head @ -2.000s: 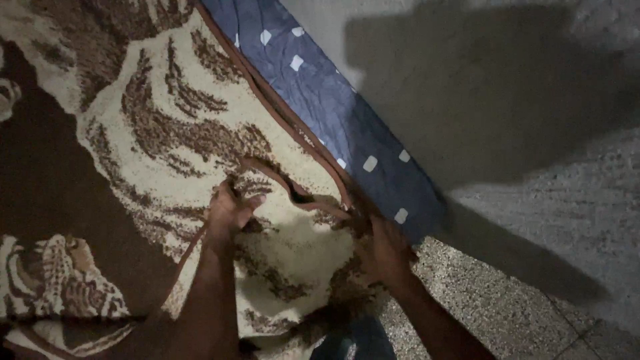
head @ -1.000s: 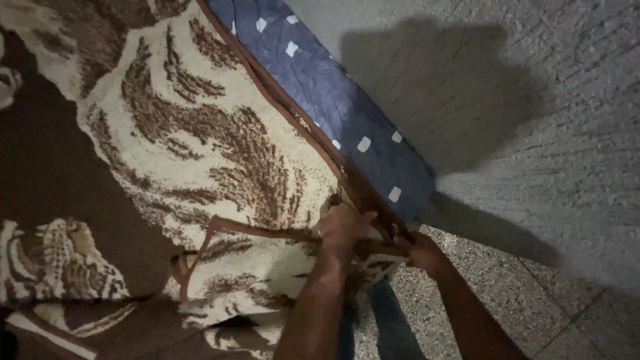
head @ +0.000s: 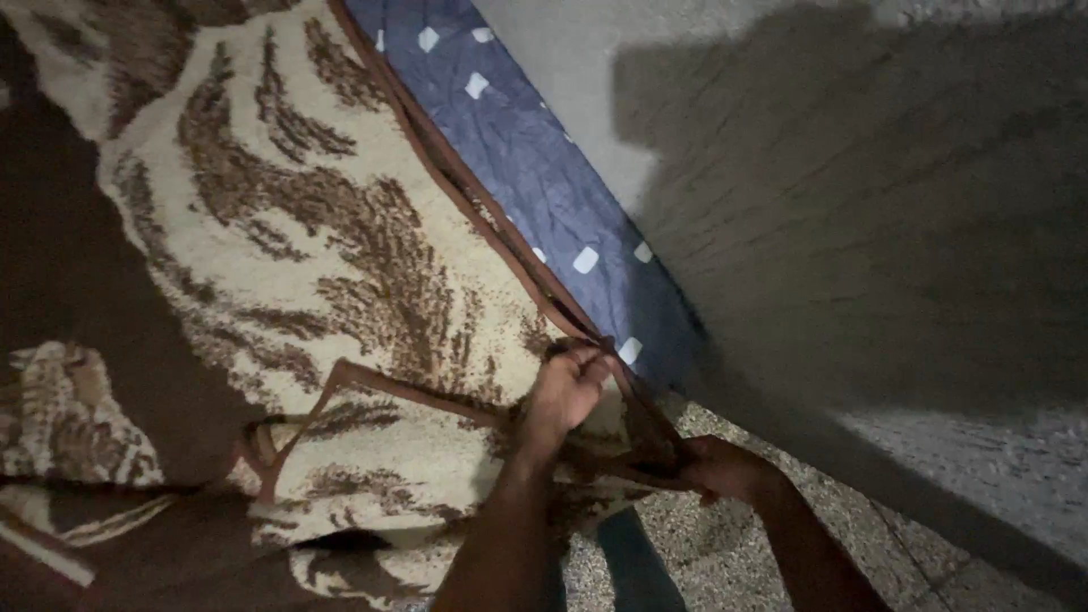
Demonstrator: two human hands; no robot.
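A brown and cream blanket (head: 340, 238) with an animal pattern and brown edge binding lies over a blue bed sheet (head: 544, 195) with white squares. My left hand (head: 574, 387) pinches the bound edge near the blanket's lower right corner. Lower and to the right, my right hand (head: 731, 467) grips the gathered brown corner beyond the end of the bed. A bound flap of the blanket is turned back to the left of my left hand. Some fingertips of both hands are hidden in the folds.
A rough grey wall (head: 850, 212), carrying a large dark shadow, runs along the right side of the bed. Speckled floor tiles (head: 714, 544) show below the bed's end. Part of my leg in blue-green clothing (head: 637, 561) is at the bottom.
My left hand has moved right, from the blanket's surface to the edge near the corner. The bound flap now lies folded back farther down and left. My right hand stays at the corner.
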